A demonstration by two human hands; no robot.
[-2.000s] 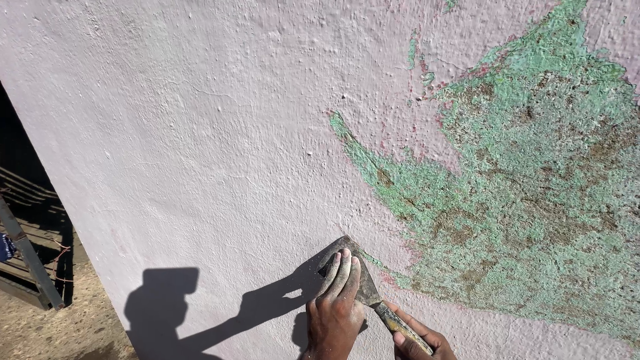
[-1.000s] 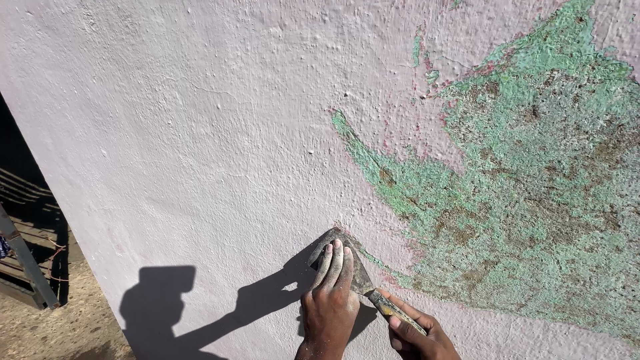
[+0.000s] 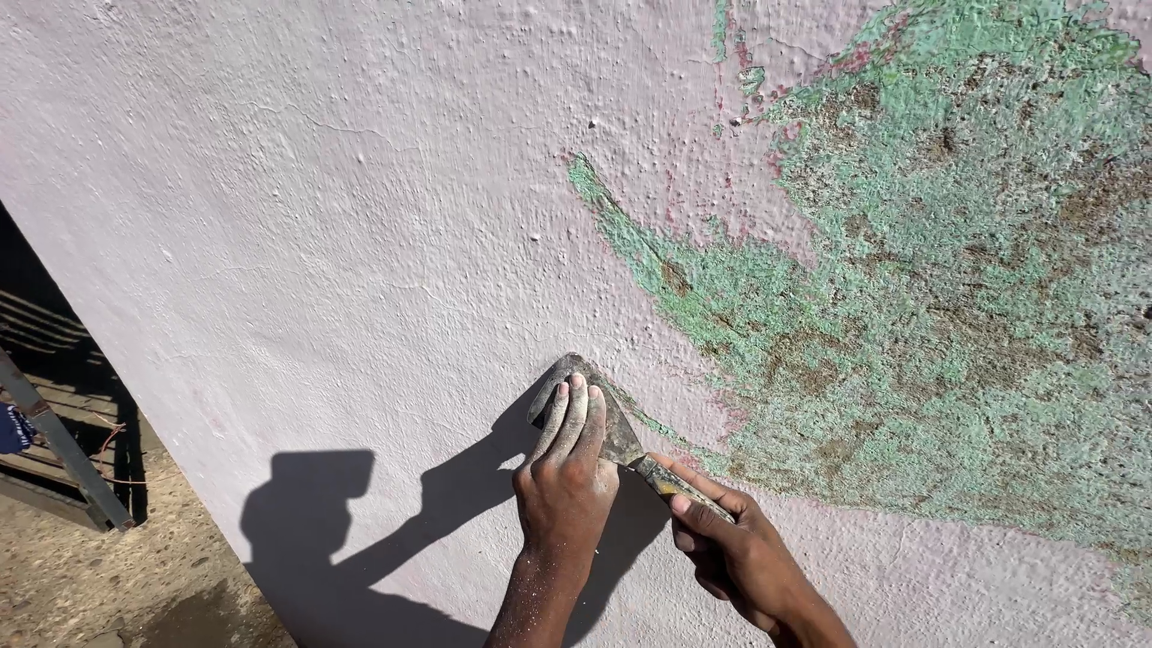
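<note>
A worn metal scraper [image 3: 621,438] lies with its blade against the pale pink painted wall [image 3: 297,270], its corner pointing up and left. My right hand [image 3: 733,540] grips the scraper's handle. The dusty fingers of my left hand [image 3: 571,468] press flat on the blade, with the thumb side hidden. A thin green scraped line runs from beside the blade to the right, toward a large patch of exposed green paint and rough plaster [image 3: 909,342].
Shadows of a head and arms [image 3: 306,513] fall on the wall at lower left. Beyond the wall's slanting left edge are a metal frame [image 3: 67,441], dark slats and sandy ground [image 3: 171,558].
Both hands and the scraper have shifted slightly up and left along the wall since the earliest frame, then barely moved.
</note>
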